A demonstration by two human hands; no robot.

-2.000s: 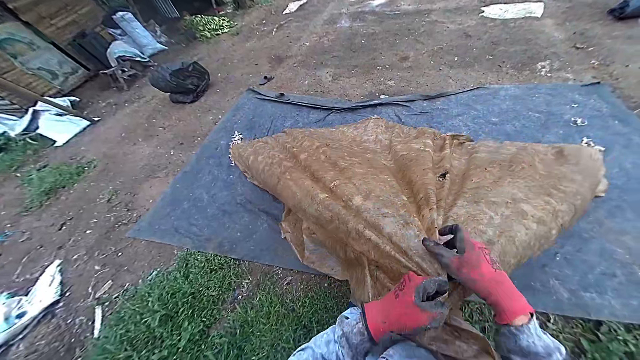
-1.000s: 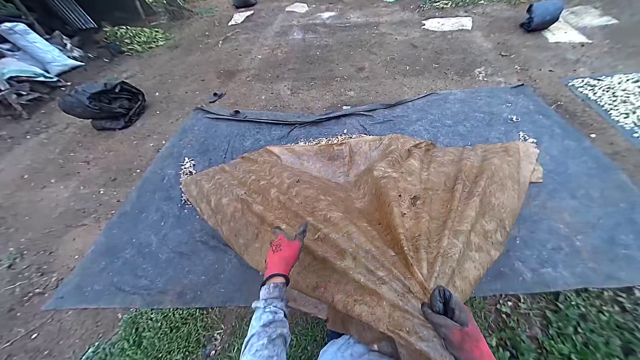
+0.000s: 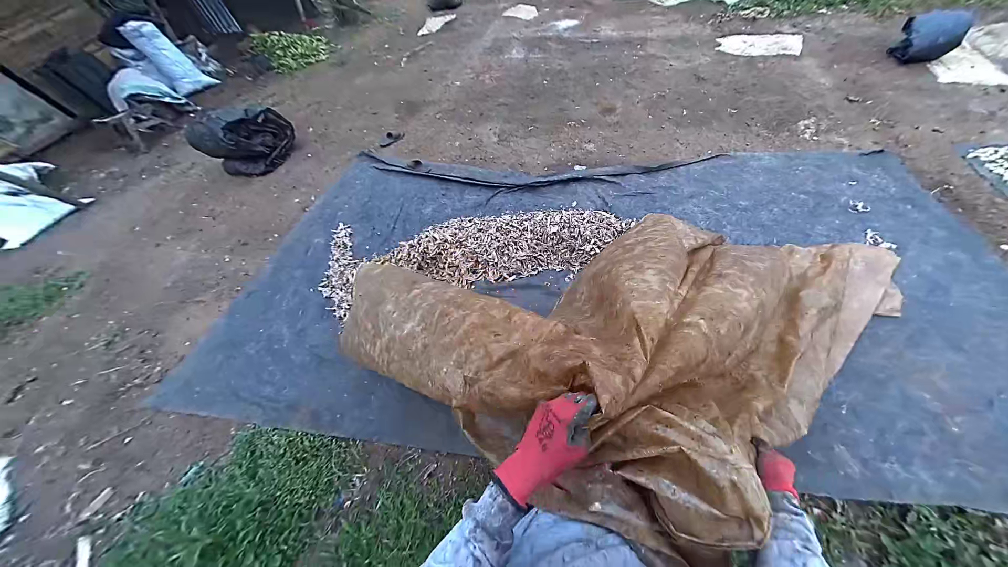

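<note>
A brown, dirt-stained plastic sheet [image 3: 693, 339] lies bunched over a dark blue-grey tarp [image 3: 276, 346]. My left hand [image 3: 555, 441], in a red glove with dark fingers, grips a gathered fold at the sheet's near middle. To its right, my right hand [image 3: 778, 472] is mostly hidden behind the folds; only the red back of its glove shows, so its fingers cannot be made out. Beyond the sheet, a heap of small dried pale-brown pieces [image 3: 512, 244] is uncovered on the tarp, with a smaller patch by the sheet's left end.
Grass [image 3: 260, 488] borders the tarp's near edge. A black plastic bundle [image 3: 248, 138] lies on the bare soil to the left, near filled sacks [image 3: 169, 59] and a green leafy pile [image 3: 291, 49]. At the upper right sit a dark blue roll [image 3: 933, 35] and a pale sheet [image 3: 760, 45].
The sheet has been drawn back toward me and bunched, exposing the heap. My left hand, apart from the sheet a second ago, now grips it.
</note>
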